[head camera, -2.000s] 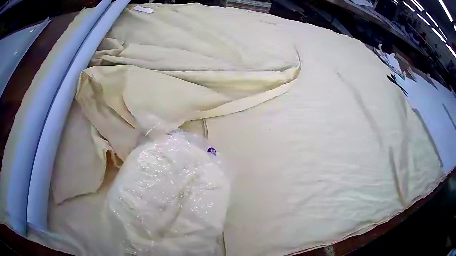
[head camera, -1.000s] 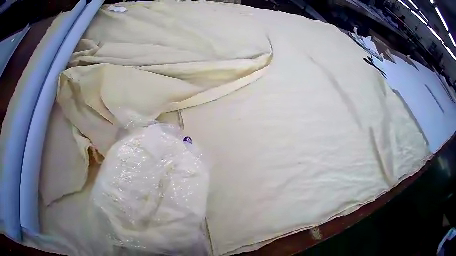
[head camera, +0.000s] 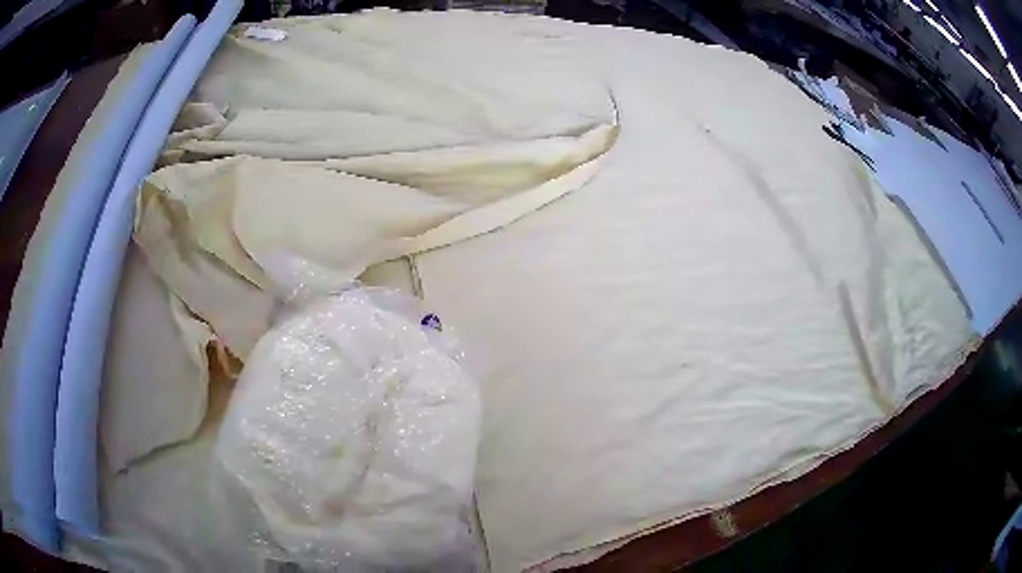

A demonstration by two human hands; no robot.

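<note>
A clear, shiny plastic bag with soft cream contents lies nearest in front of me, at the lower left. It has a small purple print near its upper right. It rests on the spread cream fabric, which covers most of the view. A loose, crumpled fabric end lies folded on the spread behind the bag. Neither of my hands is in the picture.
Two bluish-white paper rolls lie side by side along the left. White paper sheets and small black handles, perhaps scissors, are at the right. The brown table edge curves along the lower right.
The whole view has shifted, so the bag and fabric sit further left than two seconds ago and slightly lower than one second ago. Nothing on the table has visibly moved.
</note>
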